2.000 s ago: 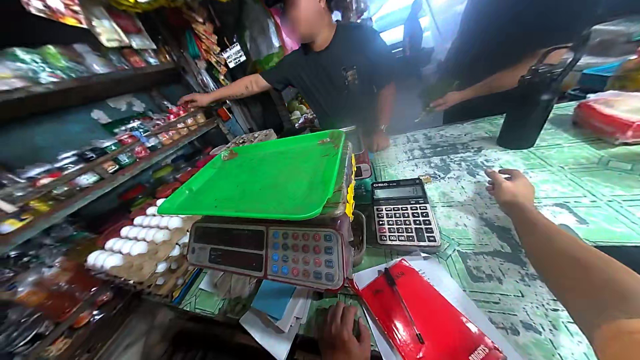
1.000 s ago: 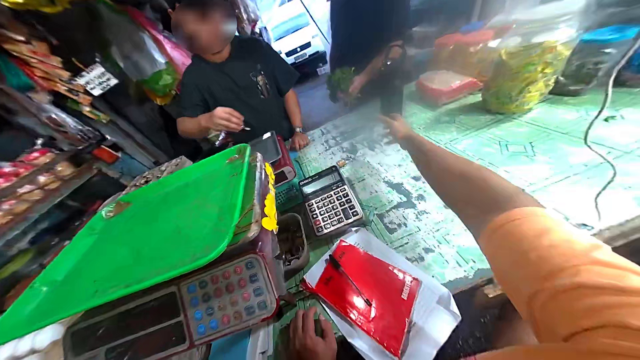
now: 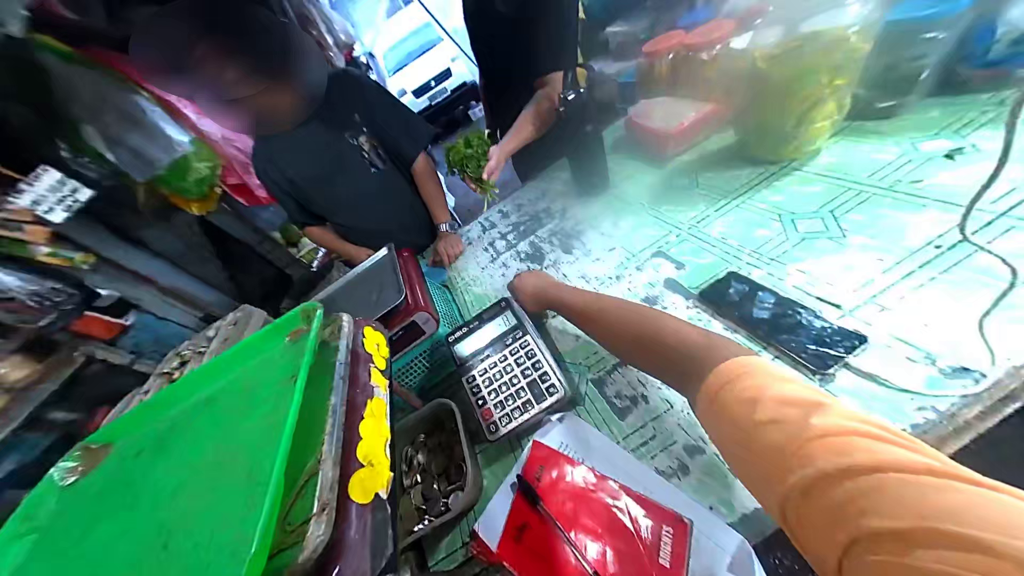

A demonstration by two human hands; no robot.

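Note:
My right arm in an orange sleeve reaches across the green patterned counter (image 3: 640, 232). My right hand (image 3: 532, 290) is just past the upper right corner of a desk calculator (image 3: 508, 372); its fingers are mostly hidden, so I cannot tell whether it holds anything. My left hand is out of view. Below the calculator, a red notebook (image 3: 624, 504) with a black pen (image 3: 556, 524) across it lies on white paper (image 3: 576, 436). A tub of coins (image 3: 468, 488) stands left of the notebook, beside the scale (image 3: 364, 448) with its green tray (image 3: 168, 464).
A phone (image 3: 782, 320) with a cable (image 3: 972, 232) lies to the right. Beyond are a large plastic jar (image 3: 800, 96) and a red-and-white pack (image 3: 672, 126). Two people stand across the counter, one holding leafy greens (image 3: 470, 160). A teal basket (image 3: 424, 344) sits behind the coin tub.
The view has swung right and down. My right hand has drawn back from beside the dark tumbler toward the calculator. My left hand, seen earlier beside the red notebook, has left the view.

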